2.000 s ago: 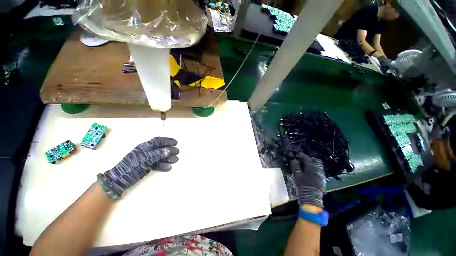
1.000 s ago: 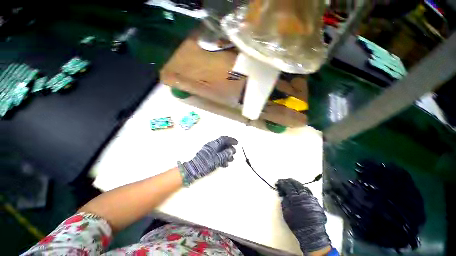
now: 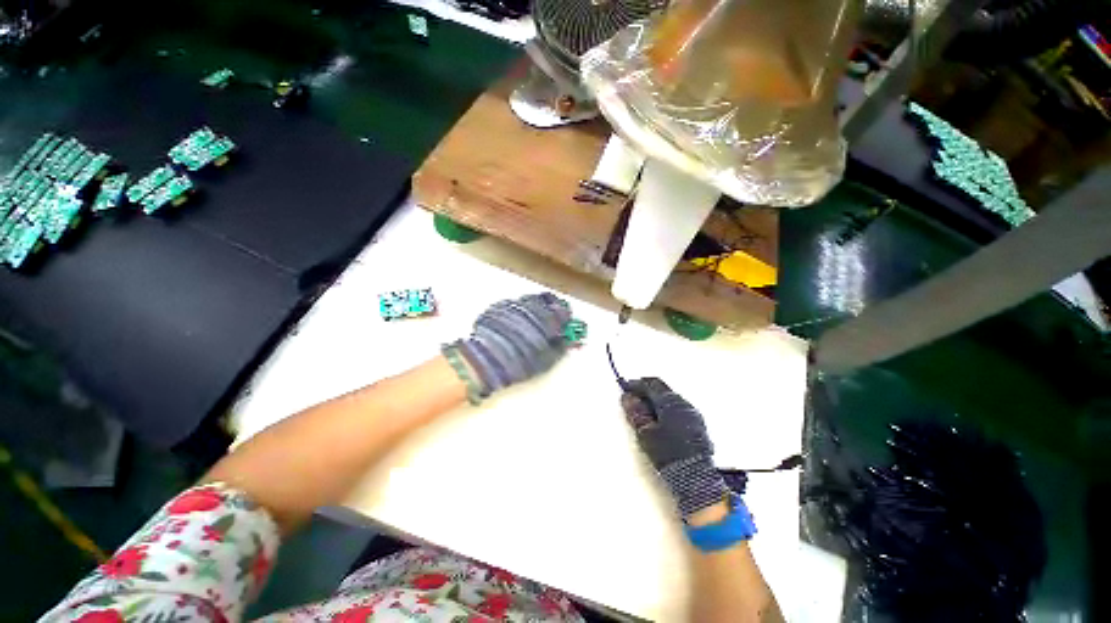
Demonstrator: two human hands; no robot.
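Note:
My left hand [image 3: 518,342], in a grey-black knitted glove, holds a small green circuit board [image 3: 575,330], mostly hidden by the fingers, left of the soldering tip [image 3: 625,314]. My right hand [image 3: 670,441], gloved, with a blue wristband, grips a black power cable [image 3: 617,366]. Its thin end points up, a little below the tip and apart from the board. Its plug end [image 3: 790,462] sticks out right of the hand. Another circuit board [image 3: 407,303] lies on the white board [image 3: 487,475] at left. The white tapering arm [image 3: 664,231] points down.
Rows of green boards [image 3: 49,189] lie on the black mat [image 3: 158,316] at left. A wooden base [image 3: 512,158] and fan [image 3: 591,31] stand behind. A grey post [image 3: 975,274] and black cable pile [image 3: 956,523] are at right.
My left hand has taken hold of one of the two loose boards. My right hand has brought a cable from the pile and moved it up-left, closer to the tip. The view has swung left.

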